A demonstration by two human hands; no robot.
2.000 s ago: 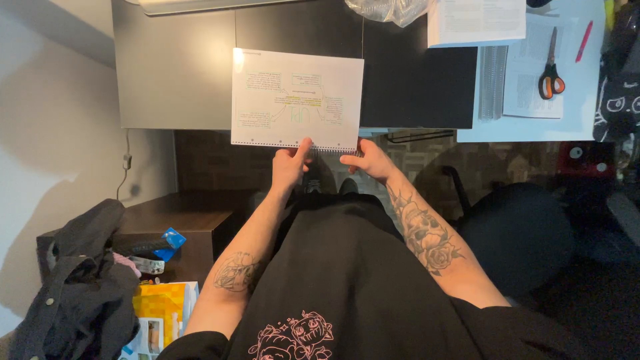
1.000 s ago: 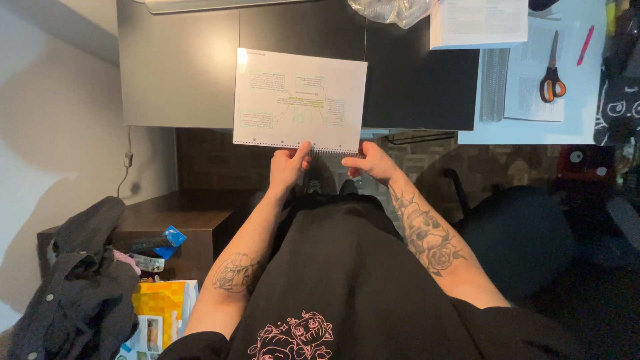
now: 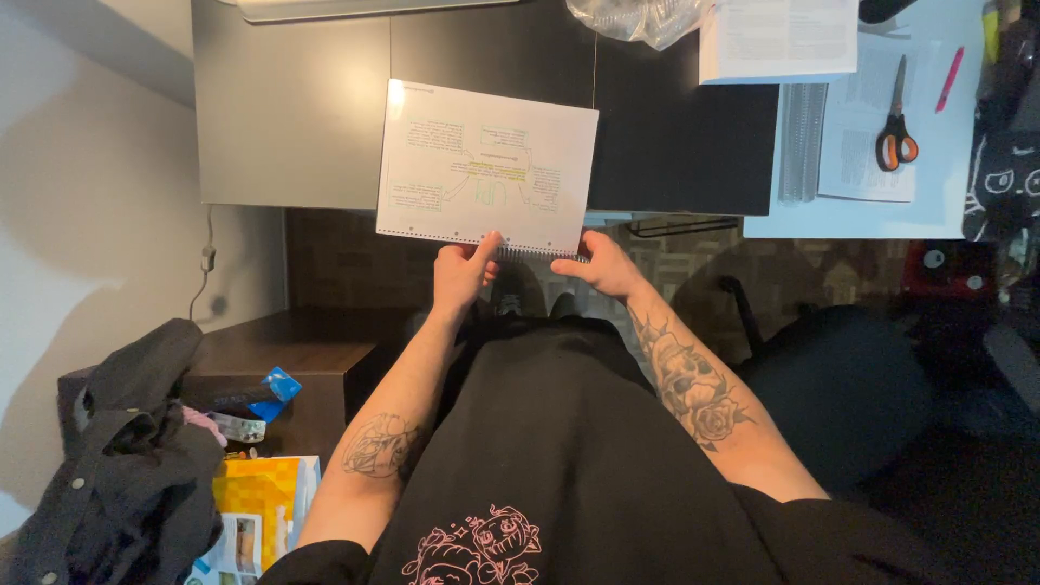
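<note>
A stack of white sheets (image 3: 487, 166) with writing, green boxes and yellow highlighting lies over the dark desk's front edge, slightly tilted. A spiral binding coil (image 3: 528, 253) runs along the punched edge nearest my body. My left hand (image 3: 467, 272) grips that edge near its middle, thumb on top of the page, fingers partly hidden below. My right hand (image 3: 597, 264) is at the near right corner, fingers bent around the end of the coil; its exact hold on the sheets is partly hidden.
Orange-and-black scissors (image 3: 897, 134), a pink pen (image 3: 950, 80), printed sheets (image 3: 869, 162) and clear plastic coils (image 3: 803, 146) lie on a light blue surface at right. A thick paper stack (image 3: 777, 41) and clear plastic bag (image 3: 642, 16) are behind. Dark clothing (image 3: 130, 455) hangs at lower left.
The bound sheets have tilted slightly, their right side now lower toward me. Both hands keep nearly the same places at the coil edge.
</note>
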